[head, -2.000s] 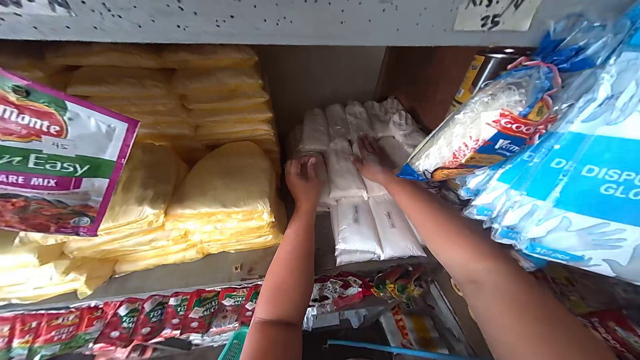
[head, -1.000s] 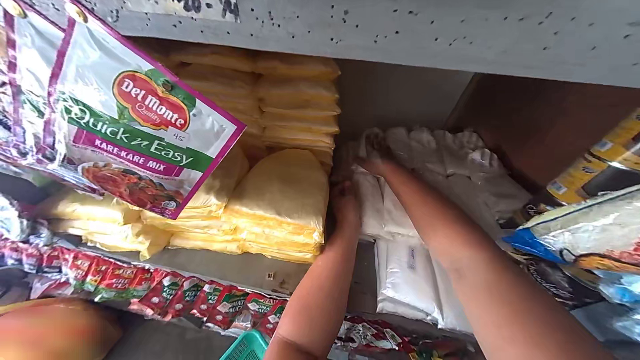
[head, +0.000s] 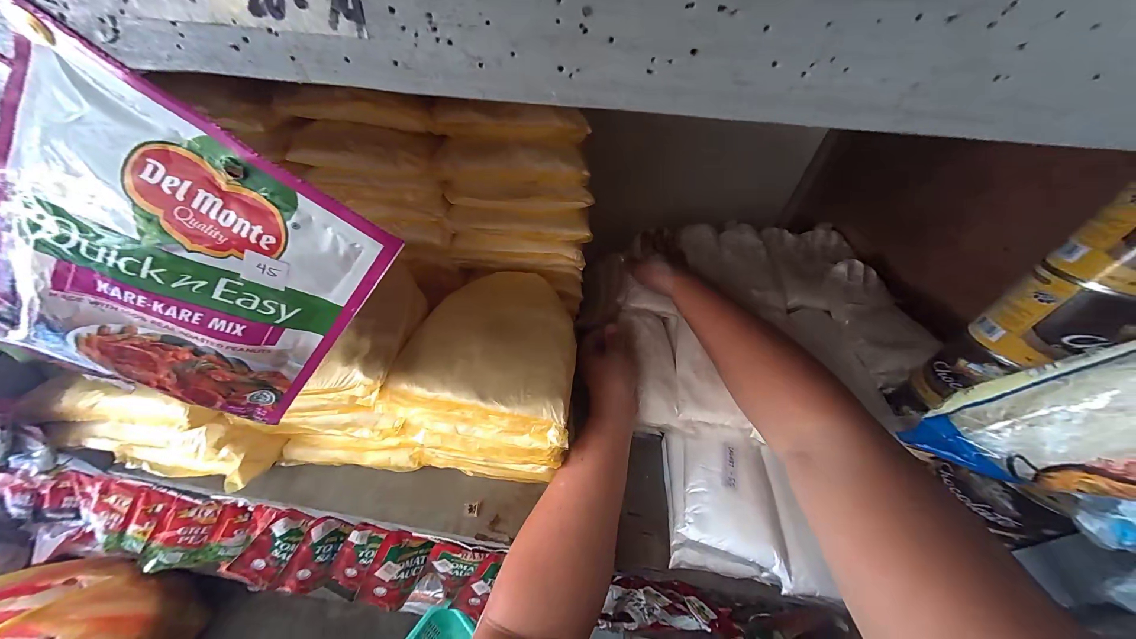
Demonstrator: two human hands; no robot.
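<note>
On a shelf, several clear plastic bags of white powder [head: 728, 497] lie stacked in rows. My right hand [head: 655, 266] reaches over to the back left of this stack, its fingers dim and partly hidden among the bags. Lower and to the left, my left hand [head: 608, 368] is in the narrow gap between the white bags and a stack of yellow plastic packs [head: 488, 355]. It touches or nearly touches the left side of the white stack; its fingers are in shadow. Whether either hand grips a bag cannot be made out.
A hanging Del Monte mix pouch [head: 204, 231] covers the upper left. The speckled shelf edge [head: 568, 53] runs overhead. Red sauce sachets [head: 390, 568] hang along the lower shelf front, near a green plastic basket [head: 444, 624]. Yellow-brown cans [head: 1021, 319] and a noodle pack [head: 1047, 417] stand at right.
Both hands have moved from the top of the white bags to the stack's left side and back left corner. The view has shifted left and closer.
</note>
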